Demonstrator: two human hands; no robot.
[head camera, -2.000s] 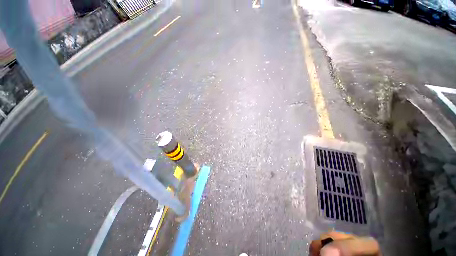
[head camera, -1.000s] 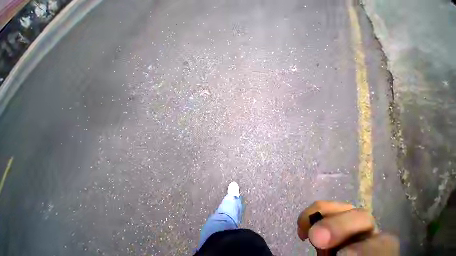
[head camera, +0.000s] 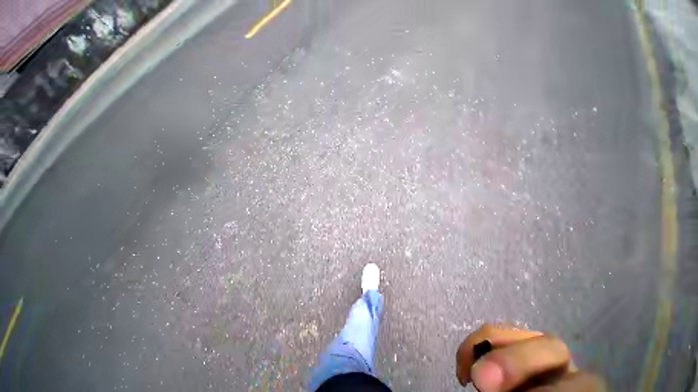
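My right hand (head camera: 520, 361) is at the lower right of the head view, close to the camera and cut off by the bottom edge. Its fingers are curled and shut on a small dark object (head camera: 482, 350). Only the black tip of the object shows between the thumb and fingers; the rest is hidden in the hand. My left hand is not in view.
Grey asphalt road (head camera: 337, 168) fills most of the view. A yellow line (head camera: 669, 222) runs along the right side. A kerb (head camera: 99, 80) and a dark stained wall (head camera: 57, 73) are at the upper left. My leg in blue jeans (head camera: 356, 333) and white shoe (head camera: 370, 276) show at the bottom.
The bollard, blue-edged marking and drain grate have left the view. The yellow line has shifted toward the right edge, and more kerb shows at left. My right hand keeps its grip on the dark object.
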